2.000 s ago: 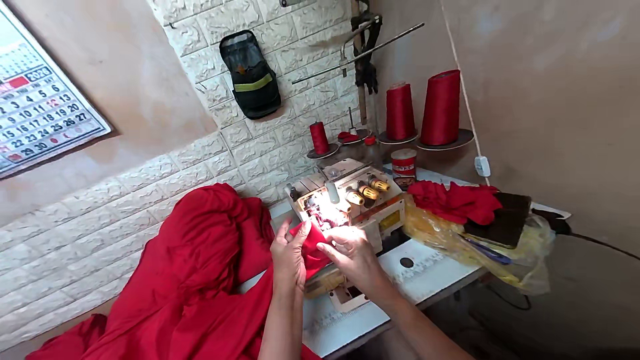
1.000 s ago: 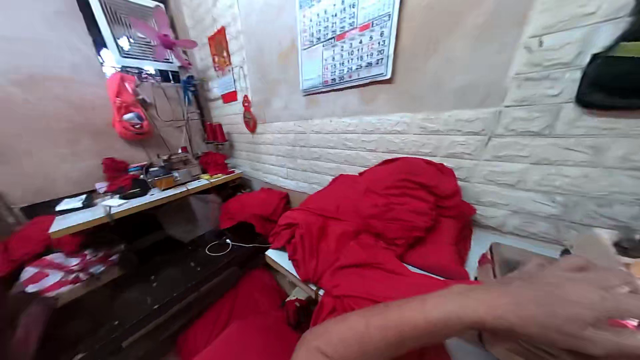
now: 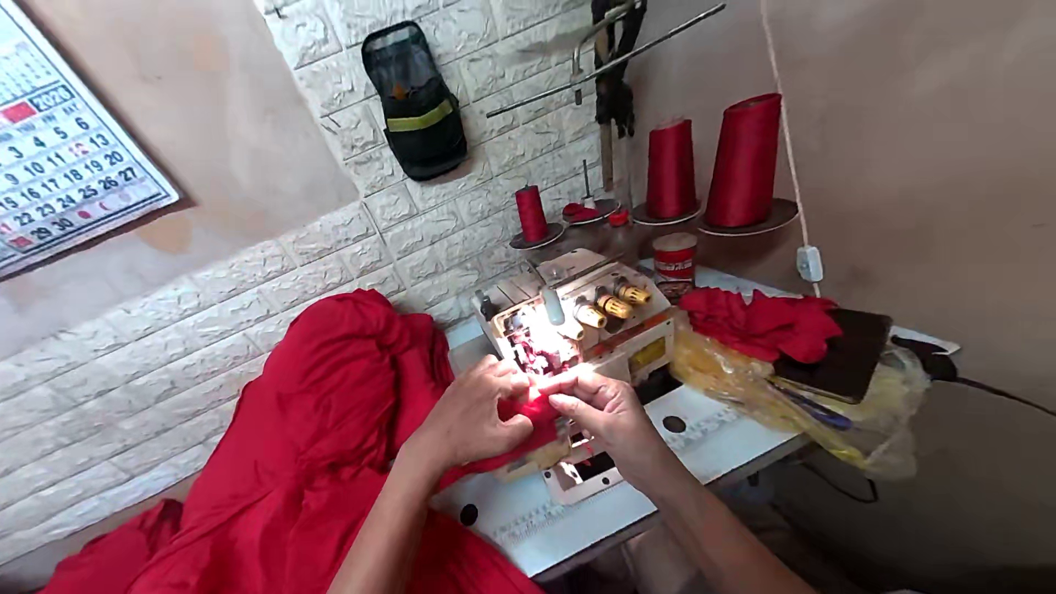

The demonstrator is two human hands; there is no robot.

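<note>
An overlock sewing machine (image 3: pixel 610 318) stands on the white sewing table, its needle area brightly lit. Right in front of that area, my left hand (image 3: pixel 474 412) and my right hand (image 3: pixel 602 412) pinch a piece of red fabric (image 3: pixel 536 417) between thumbs and fingers. The fingertips of both hands are close together, and glare washes out the cloth's edge there. Whether the cloth lies under the presser foot, I cannot tell. A big heap of red fabric (image 3: pixel 330 412) lies left of the machine and hangs down past my left forearm.
Red thread cones (image 3: pixel 747 161) stand on holders behind the machine. On the right of the table (image 3: pixel 602 520) are a plastic bag (image 3: pixel 734 384), a red cloth scrap (image 3: pixel 759 322) and a dark flat object (image 3: pixel 837 355). A pouch (image 3: pixel 417 103) and a calendar (image 3: pixel 70 148) hang on the wall.
The view swung left and has come back to the machine. Both hands are again at the needle area with red fabric, much as in the oldest frame.
</note>
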